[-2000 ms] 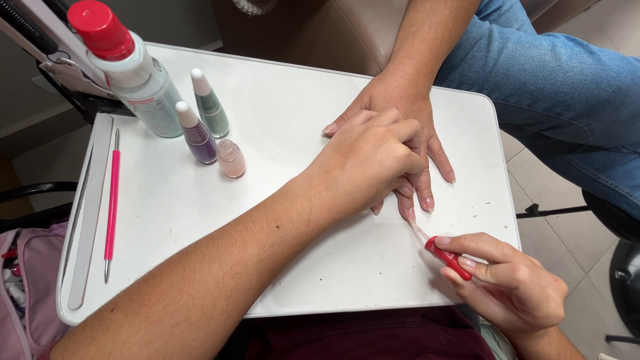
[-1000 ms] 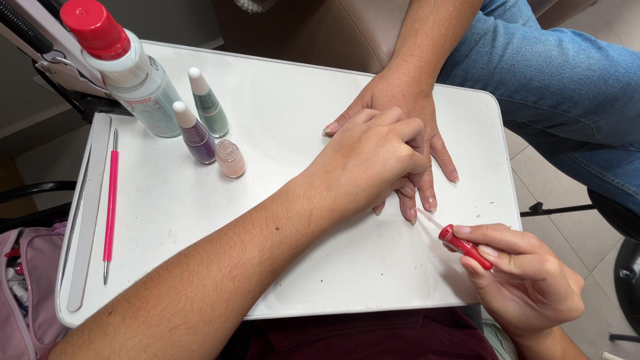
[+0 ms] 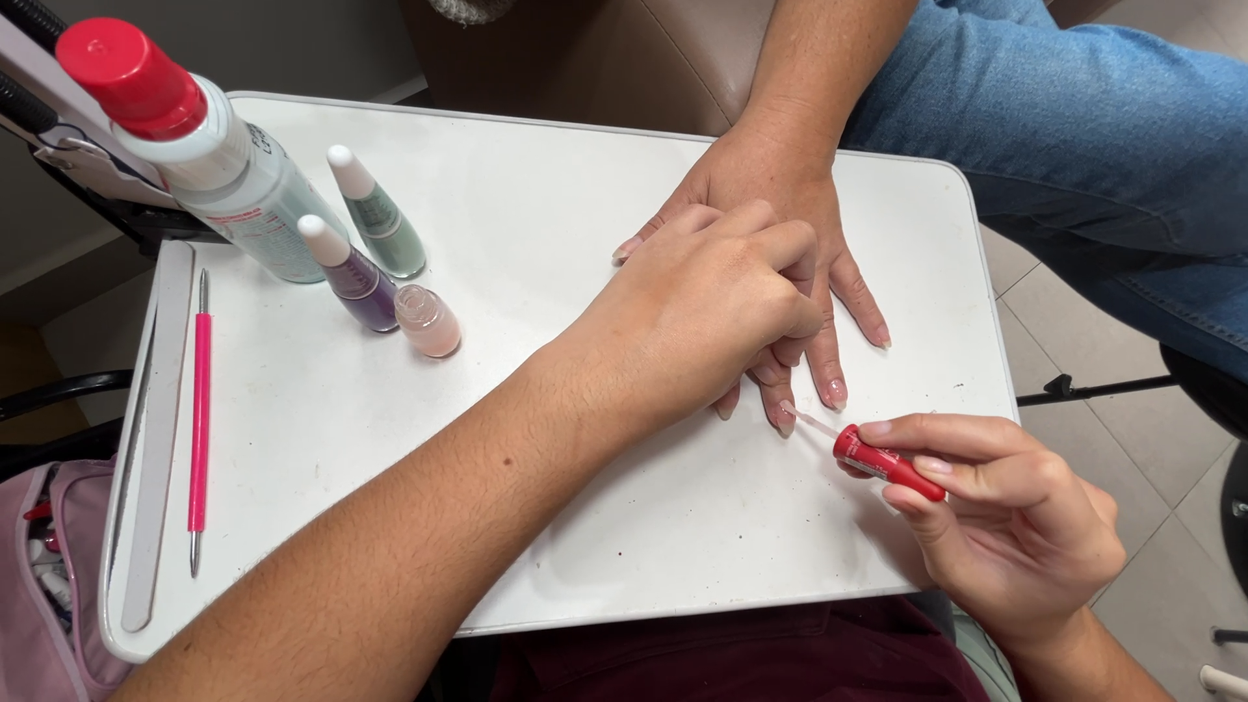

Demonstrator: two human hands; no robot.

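Observation:
My left hand (image 3: 726, 302) lies over another person's hand (image 3: 780, 185), its fingers curled on that hand's fingers; the exact hold is partly hidden under my palm. That person's hand rests palm down on the white table, fingers spread. In my right hand (image 3: 1014, 497) is the red cap of a nail polish brush (image 3: 887, 462), pinched between thumb and fingers. The brush tip touches a fingernail of the other person. An uncapped bottle of pale pink polish (image 3: 429, 322) stands at the left, beside capped purple (image 3: 356, 278) and grey-green (image 3: 385, 219) polish bottles.
A large bottle with a red cap (image 3: 210, 146) stands at the table's back left. A nail file (image 3: 161, 429) and a pink double-ended metal-tipped tool (image 3: 201, 419) lie along the left side of the white table (image 3: 546, 585). A pink bag (image 3: 73, 585) is beside it; the person's jeans are at right.
Between the first two frames my right hand drew the brush a little right; now the brush tip is back on the nail. My left hand stays in place over the other person's hand.

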